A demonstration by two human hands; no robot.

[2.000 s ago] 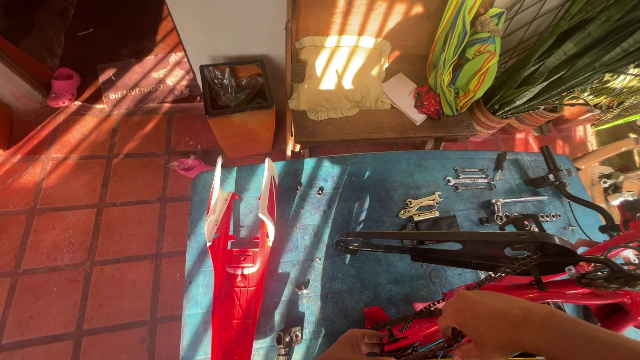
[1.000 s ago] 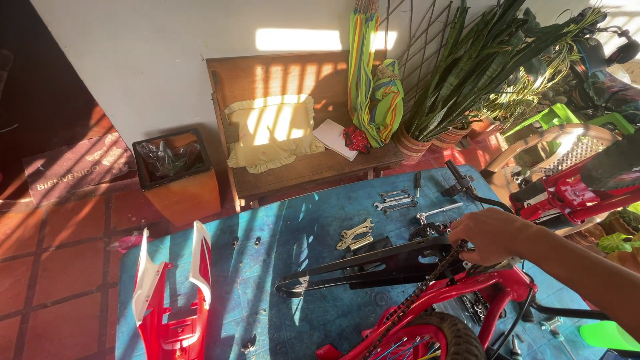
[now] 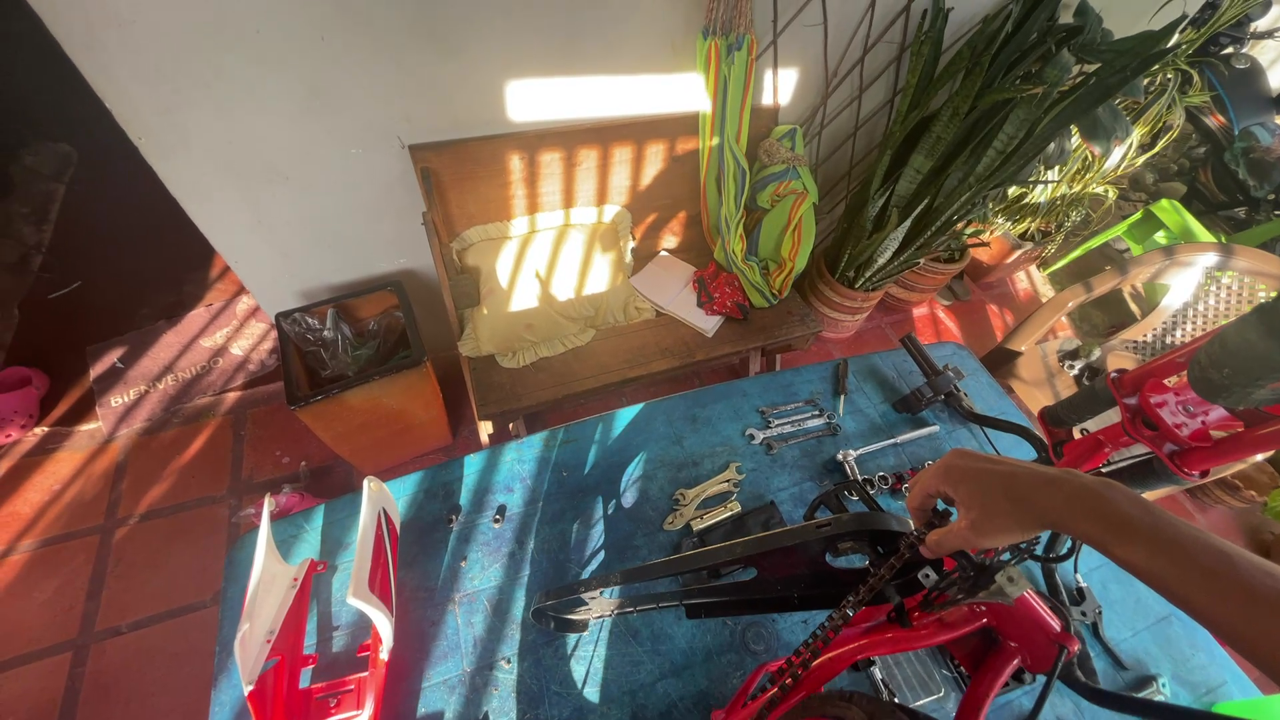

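My right hand (image 3: 975, 505) reaches in from the right and pinches the upper part of a dark drive chain (image 3: 835, 630). The chain runs down along a red metal frame (image 3: 1010, 640), apparently a small motorcycle's or bicycle's. A black plastic chain guard (image 3: 720, 570) lies beside it, to the left. Open-end wrenches (image 3: 790, 430) and a ratchet handle (image 3: 885, 445) with sockets rest beyond my hand. More wrenches (image 3: 705, 493) lie left of those. A red and white plastic fairing (image 3: 335, 690) is at the table's left end. My left hand is out of view.
The blue table (image 3: 470, 590) carries handlebars (image 3: 985, 420) at its far right corner. Behind it stand a wooden bench (image 3: 560, 385) with a cushion (image 3: 545, 285), an orange bin (image 3: 370, 420) and potted plants (image 3: 840, 300). A woven chair (image 3: 1190, 300) and red fork parts (image 3: 1160, 410) are at right.
Both hands were low at the frame two seconds ago; my left hand has since left view. My right hand has moved to the chain's upper part. The view has shifted right.
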